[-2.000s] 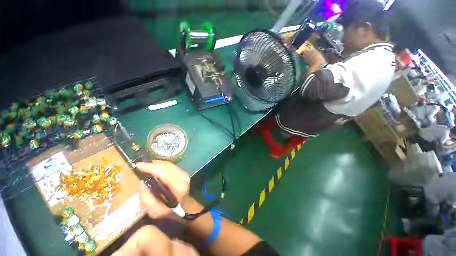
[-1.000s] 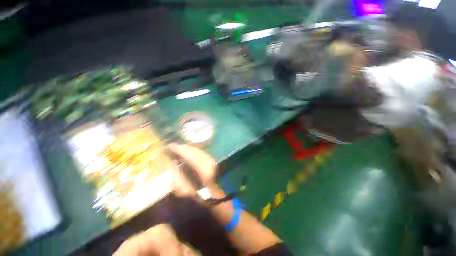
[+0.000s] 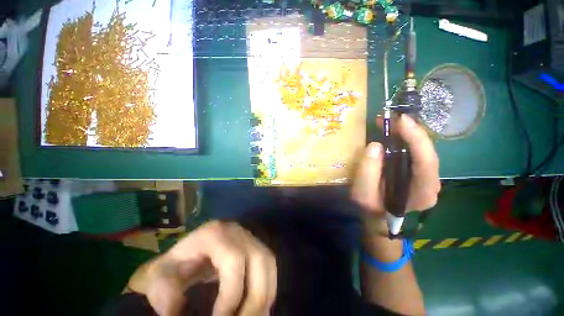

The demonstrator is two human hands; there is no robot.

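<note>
My right hand [image 3: 423, 166] holds the black soldering iron [image 3: 397, 173] at the right edge of the tan work board, its metal shaft and thin side tube pointing away from me. My left hand [image 3: 229, 262] is low in front of the bench, fingers curled and apart, with no object visible in it. The work board [image 3: 309, 166] carries a loose pile of gold-orange strips [image 3: 318, 99]. Small green circuit boards [image 3: 266, 148] stand in a row at its left edge.
A white dark-rimmed tray [image 3: 176, 117] with gold strips lies at left. A round tub [image 3: 473, 102] with silver bits is right of the iron. Green assemblies [image 3: 358, 11] lie behind the board. A white strip [image 3: 462, 29] and a dark device [image 3: 541, 55] are at the right.
The view has swung left and down, bringing the strip tray into full view and losing the fan and seated person. My left hand now shows more fully. The iron stays in my right hand.
</note>
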